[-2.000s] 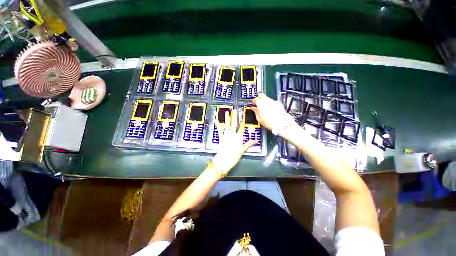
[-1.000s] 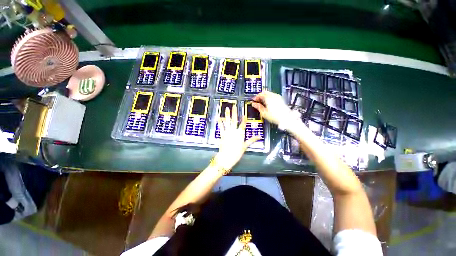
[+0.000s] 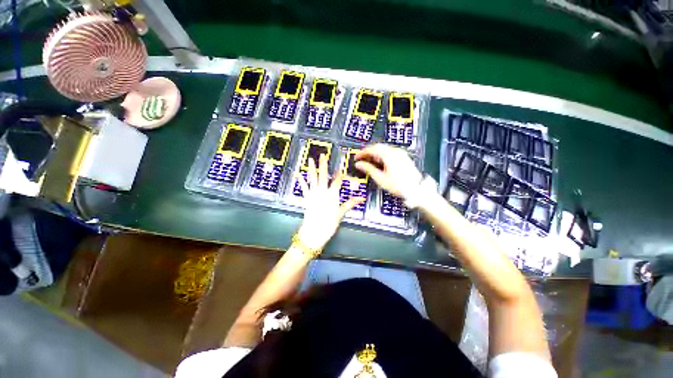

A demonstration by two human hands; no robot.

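Observation:
A clear phone tray (image 3: 203, 173) holds two rows of keypad phones with yellow screen frames, such as this one (image 3: 273, 161). My left hand (image 3: 319, 210) lies palm down with fingers spread over the third and fourth phones of the near row and holds nothing. My right hand (image 3: 391, 173) has its fingers bent together at the top of the fourth near phone (image 3: 354, 193), by its yellow frame. Whether the fingertips grip the frame is hidden. The right hand partly covers the fifth near phone (image 3: 393, 205).
A lens tray (image 3: 550, 247) with black square frames lies right of the phones. White paper with a black piece (image 3: 583, 229) lies beyond it. A pink fan (image 3: 96, 57) and a grey-white device (image 3: 118, 155) stand left. Cartons (image 3: 140, 295) are below the green conveyor bench.
My right hand has moved left from the fifth near phone to the fourth. My left hand has shifted left, towards the third phone. The view has turned, so the bench appears tilted.

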